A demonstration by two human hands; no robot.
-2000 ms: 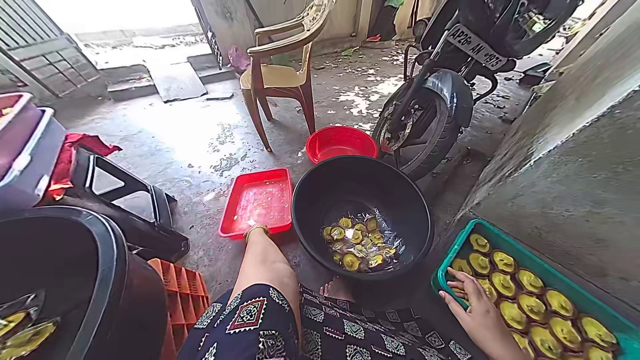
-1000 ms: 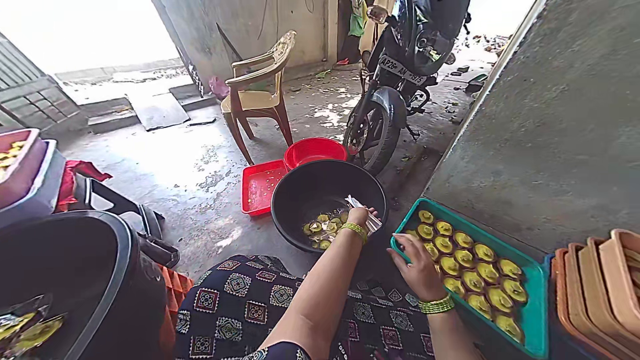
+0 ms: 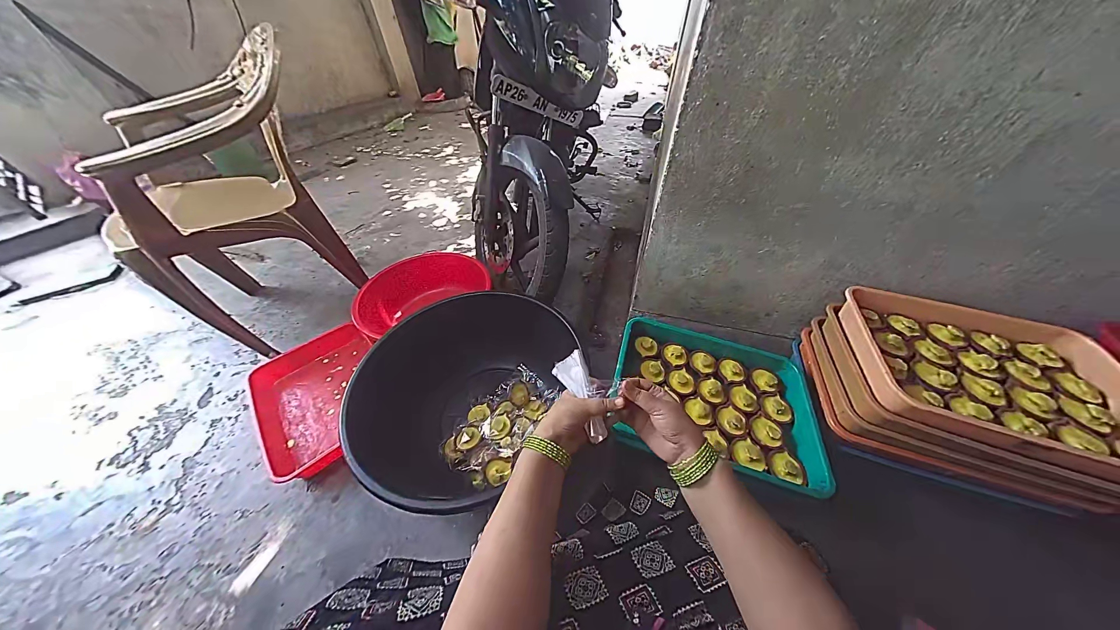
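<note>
My left hand [image 3: 570, 422] grips a bundle of clear plastic bags [image 3: 584, 385] above the right rim of a black plastic tub [image 3: 385, 411]. My right hand [image 3: 658, 420] pinches the edge of the plastic beside it, fingertips close to the left thumb. In the tub lie several round yellow-green pieces in clear wrapping [image 3: 499, 427]. Right of my hands, a teal tray [image 3: 815, 437] holds rows of round yellow-green pieces in dark cups [image 3: 733, 396]. Both wrists wear green bangles.
A red basin [image 3: 420, 278] and a red tray [image 3: 302, 411] stand left of and behind the tub. A plastic chair [image 3: 219, 206] is at the left, a parked motorcycle [image 3: 534, 175] behind. Stacked orange trays [image 3: 954, 420] with more yellow-green pieces stand at the right, by a concrete wall [image 3: 875, 157].
My left hand, over the tub a second ago with the plastic, is now beside my right hand. The right hand has left the teal tray's edge and holds the plastic. The view has turned right.
</note>
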